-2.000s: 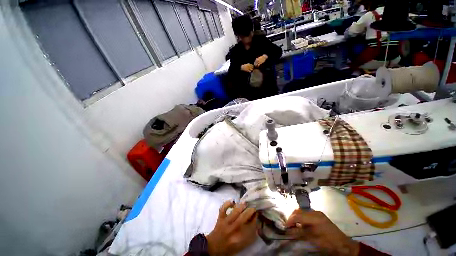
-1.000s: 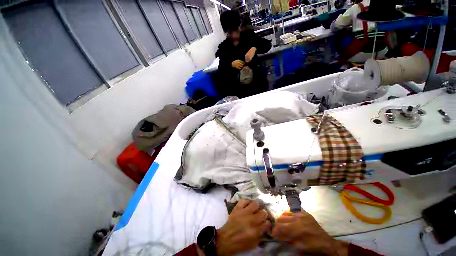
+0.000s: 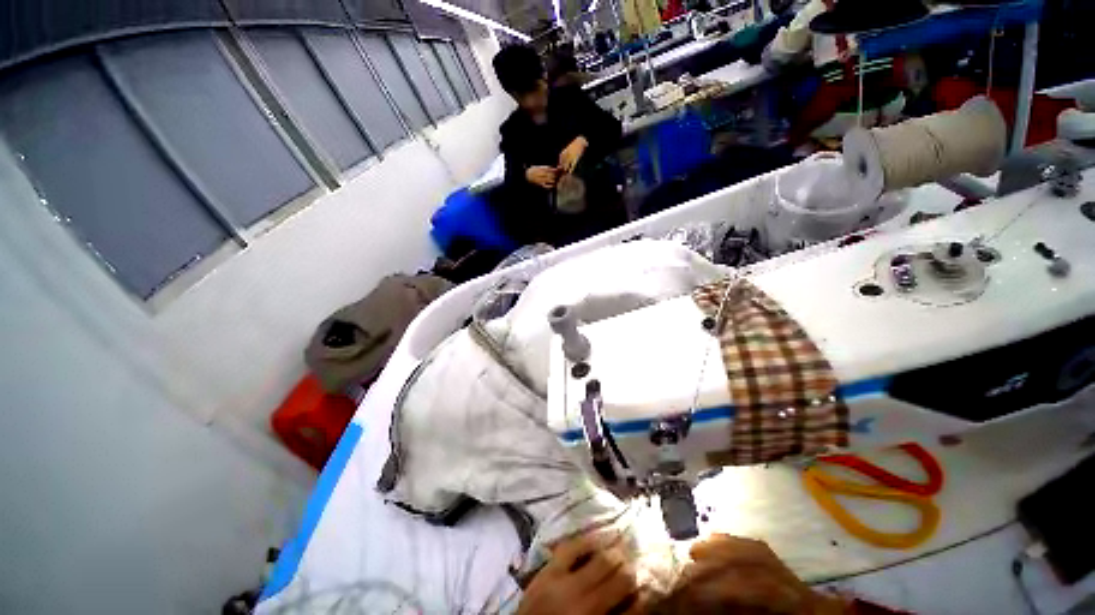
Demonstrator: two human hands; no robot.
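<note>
The pale grey-white lining (image 3: 462,421) with a dark seam edge lies left of and behind the needle, wrinkled towards the presser foot (image 3: 678,509). The white sewing machine head (image 3: 648,372) stands over it, and the needle area is brightly lit. My left hand (image 3: 585,579) rests on the cloth just left of the presser foot, with bent fingers, cut off by the bottom edge. My right hand (image 3: 747,577) is just below and right of the presser foot, fingers together at the cloth edge. The cloth under the fingertips is partly hidden and glared.
Red and yellow scissors (image 3: 877,495) lie right of the needle, with a black phone (image 3: 1063,529) further right. A checked cloth strip (image 3: 778,375) wraps the head. A thread cone (image 3: 937,144) stands behind. A red stool (image 3: 315,421) holds grey-brown cloth. A person (image 3: 558,156) handles cloth opposite.
The view has shifted, so the machine appears further left. Both hands now sit lower in the picture, and the left wrist with its watch has left the frame. The lining remains spread left of the needle.
</note>
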